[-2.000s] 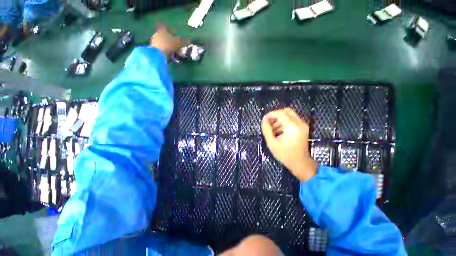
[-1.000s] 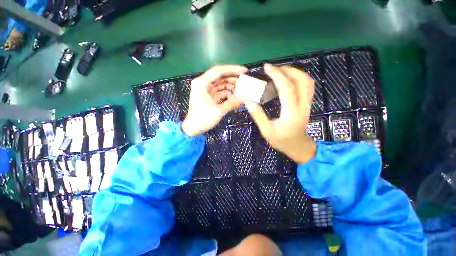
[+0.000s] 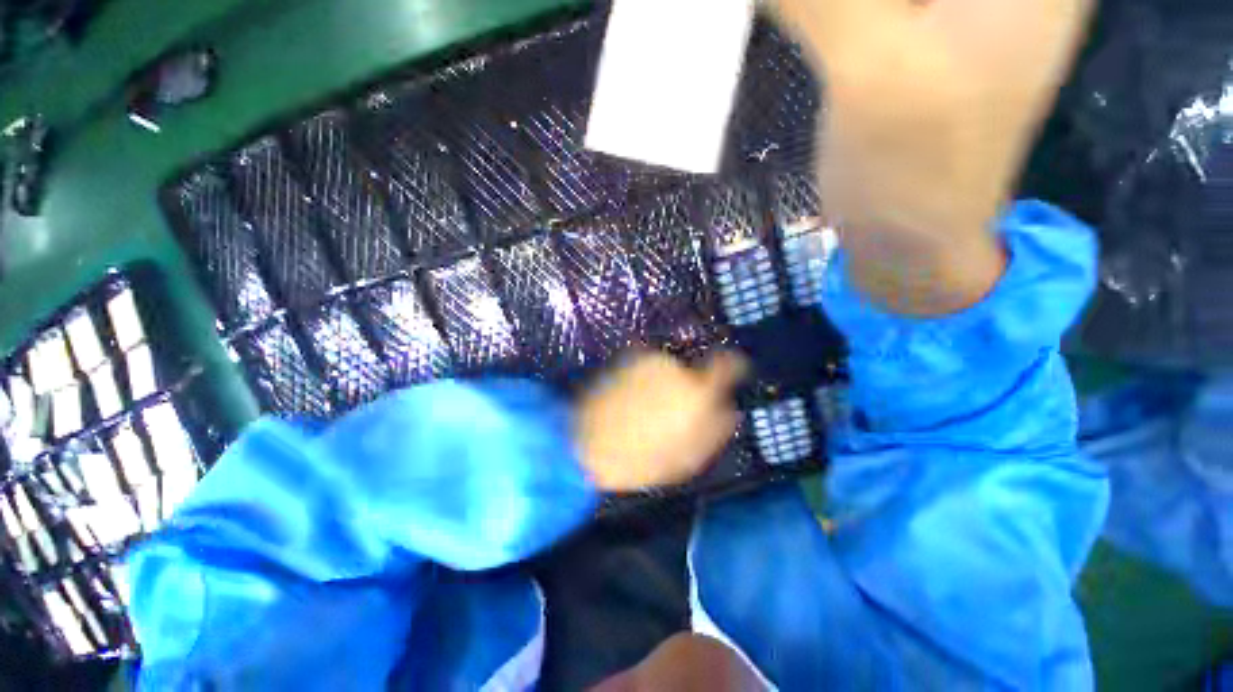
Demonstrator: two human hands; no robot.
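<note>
A white-backed flat part (image 3: pixel 669 81) is at the top centre, close to the camera and cut off by the upper edge. My right hand (image 3: pixel 940 122) is large and blurred beside it, holding it at its right side; the fingertips are out of the picture. My left hand (image 3: pixel 660 419) is low over the black pocketed tray (image 3: pixel 406 257), blurred, its fingers towards the keypads; whether it holds anything cannot be told. Pale keypads (image 3: pixel 782 431) lie in pockets at the tray's right end, with others (image 3: pixel 744 283) behind.
A side tray of white-backed parts (image 3: pixel 81 358) stands at the left. A part-assembled phone (image 3: pixel 176 81) lies on the green bench at the upper left. Dark crinkled plastic (image 3: pixel 1163 176) is at the right. A blue-clothed part of another person may show at the far right.
The view has shifted and turned. My hands have parted: the right has risen towards the camera with the white-backed part, the left has come down and right over the tray.
</note>
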